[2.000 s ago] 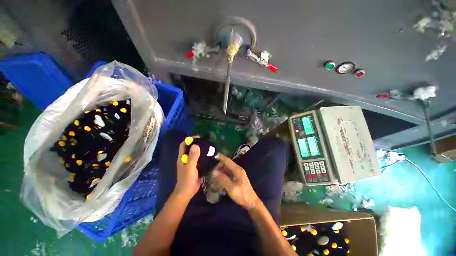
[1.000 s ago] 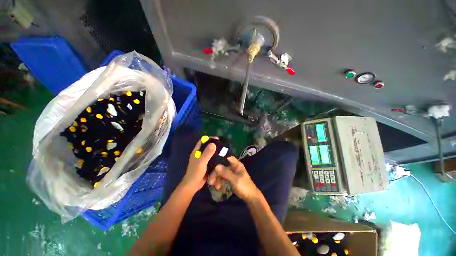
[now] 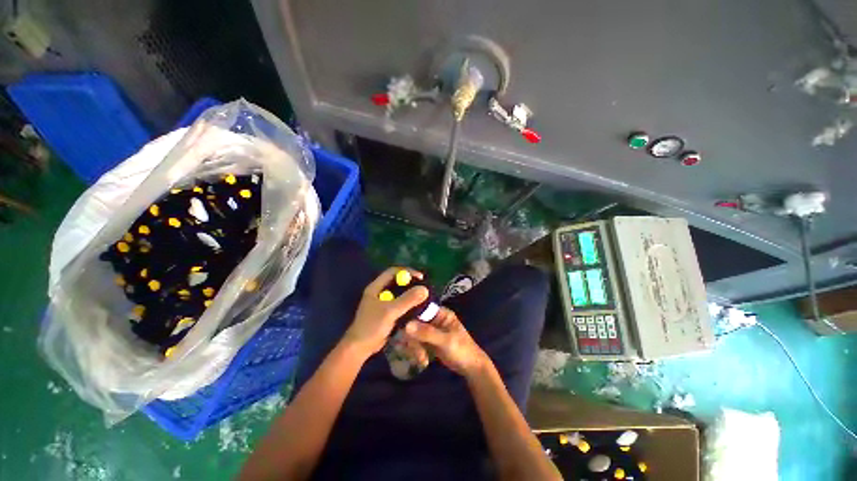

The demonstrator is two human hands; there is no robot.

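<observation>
A black penguin toy [image 3: 420,294] with yellow feet and a white patch is held over my lap. My left hand [image 3: 380,310] wraps around it from the left, with the yellow parts showing above the fingers. My right hand [image 3: 445,340] grips its lower right edge by the white patch. A greyish, blurred bit shows just below the hands; I cannot tell what it is. The hands cover much of the toy, so how full it is cannot be told.
The filling nozzle [image 3: 451,155] points down from the grey machine [image 3: 583,66]. A plastic bag [image 3: 80,272] of penguin skins stands in a blue crate [image 3: 340,202] at left. A scale [image 3: 662,287] with lit display is at right, above a carton [image 3: 691,451] of penguins. White fluff litters the floor.
The toy stays in both hands over the lap. The fingers have shifted on it, and the right hand now pinches its edge by the white patch. The view has shifted slightly.
</observation>
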